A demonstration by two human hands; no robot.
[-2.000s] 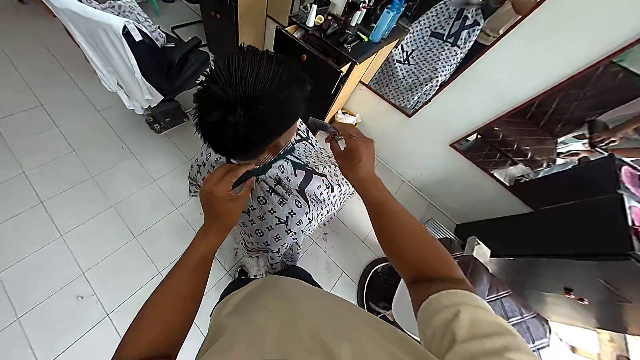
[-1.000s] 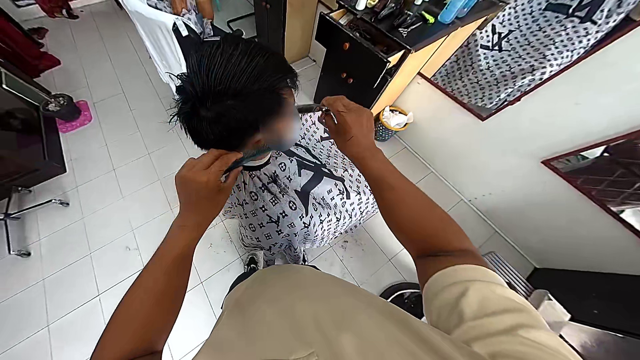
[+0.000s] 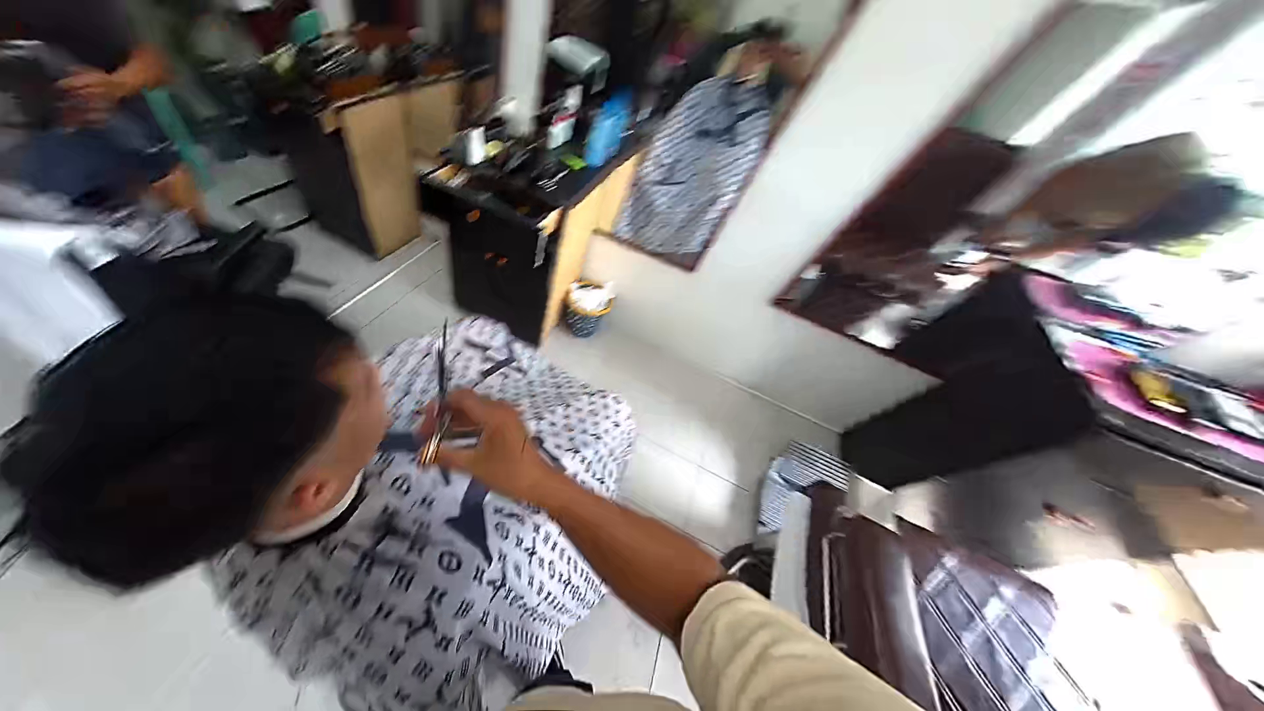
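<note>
My right hand (image 3: pixel 494 444) holds a pair of scissors (image 3: pixel 441 395), its blades pointing up, in front of a seated person's face and above the cape. The person's dark hair (image 3: pixel 178 425) fills the left side of the view, short around the ear. A white barber's cape (image 3: pixel 395 592) with a dark printed pattern covers the person's body. My left hand is out of view. Whether a comb is also in my right hand cannot be told through the blur.
A black and wood cabinet (image 3: pixel 504 247) with a blue bottle (image 3: pixel 607 128) stands ahead, near a small waste bin (image 3: pixel 588 308). Mirrors (image 3: pixel 696 168) hang on the right wall. Another person's hand (image 3: pixel 94 94) shows at upper left. A plaid cloth (image 3: pixel 987 622) lies at lower right.
My left hand, which held a comb by the person's head, has gone out of view. The view has swung and come nearer to the seated person. My right hand still holds the scissors.
</note>
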